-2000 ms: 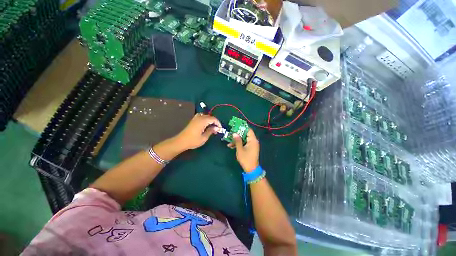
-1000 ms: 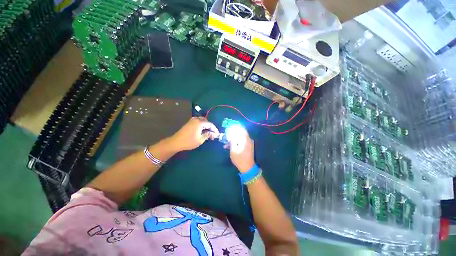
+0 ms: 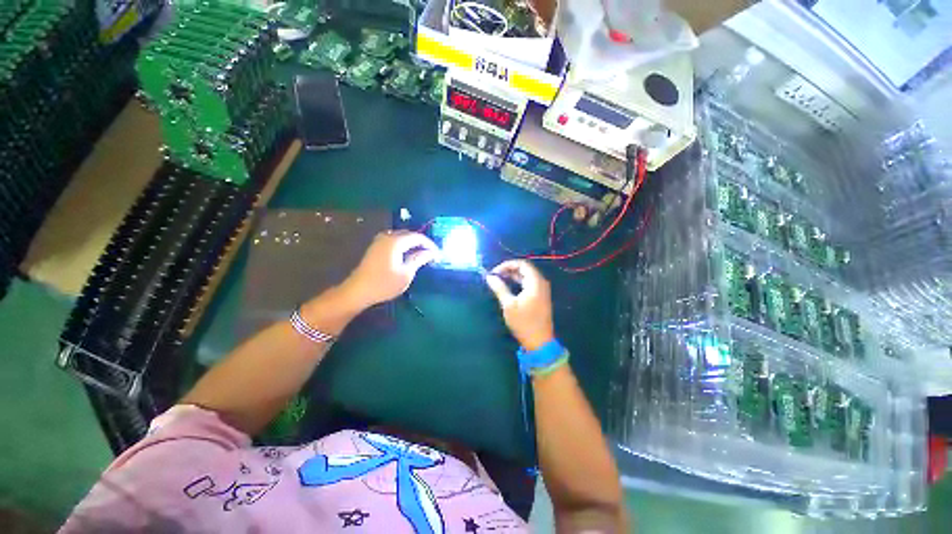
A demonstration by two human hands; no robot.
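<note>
A small circuit board (image 3: 456, 245) glows bright white and blue over the green mat, and the glare hides its details. My left hand (image 3: 395, 266) pinches at the board's left edge; whether it also holds a plug is hidden. My right hand (image 3: 524, 297) is at the board's lower right corner, thumb and forefinger close together; what lies between them cannot be made out. A thin red lead (image 3: 558, 256) runs from the instruments towards the board. A small white connector (image 3: 405, 214) shows just beyond my left hand.
A brown-grey plate (image 3: 313, 266) with tiny bits is at left, by a black rack (image 3: 157, 245) and standing green panels (image 3: 193, 104). A phone (image 3: 320, 112), power supply (image 3: 478, 117) and white meter (image 3: 616, 120) stand behind. Clear trays (image 3: 668, 391) with boards are stacked at right.
The board, dark two seconds ago and lit one second ago, has moved up and left. My right hand has shifted from around it to its lower right corner. My left hand moved slightly up and left.
</note>
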